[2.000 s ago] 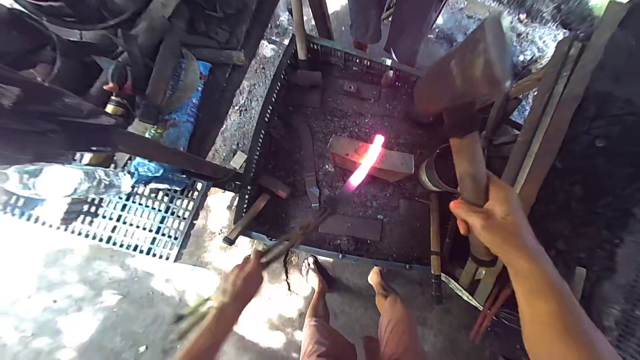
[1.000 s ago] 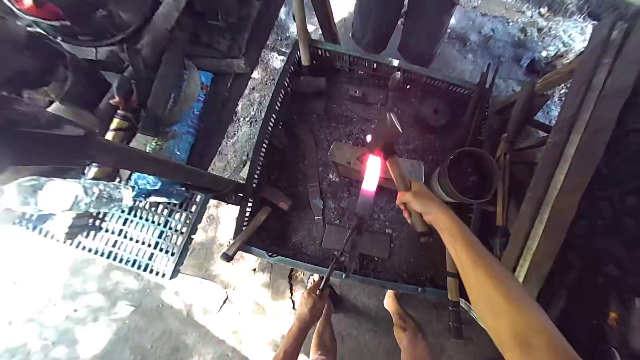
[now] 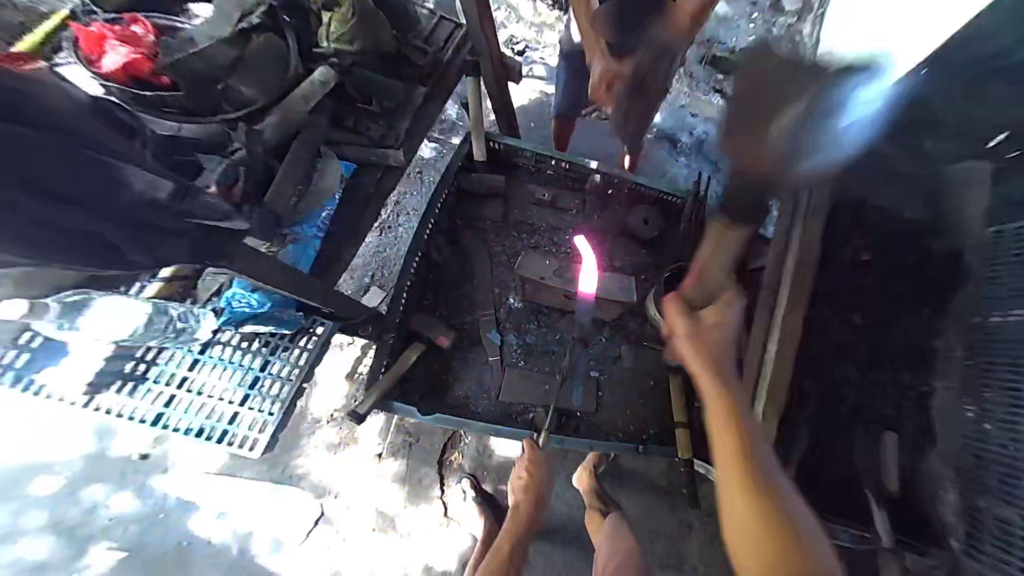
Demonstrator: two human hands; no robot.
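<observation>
My right hand [image 3: 704, 328] grips the wooden handle of a hammer [image 3: 776, 128], whose blurred head is raised at the upper right. Below centre, my left hand [image 3: 528, 480] is closed around the thin metal handle of what look like tongs [image 3: 554, 404]. Beyond them a glowing hot metal bar [image 3: 588, 268] lies across or just over a rectangular metal anvil block [image 3: 544, 280]; contact cannot be told. The bar's dark lower part points toward my left hand. The block sits in a shallow plastic crate [image 3: 504, 430] of dark debris.
A smaller hammer [image 3: 392, 380] leans at the crate's left corner. A round can [image 3: 658, 300] stands at its right side, beside wooden beams [image 3: 788, 320]. A plastic bottle [image 3: 120, 318] lies on a perforated crate [image 3: 240, 400] at left. Another person [image 3: 612, 72] is beyond the crate.
The hammer in my right hand has gone from low by the glowing bar to raised at the upper right. The other person's hands have come into view at the top.
</observation>
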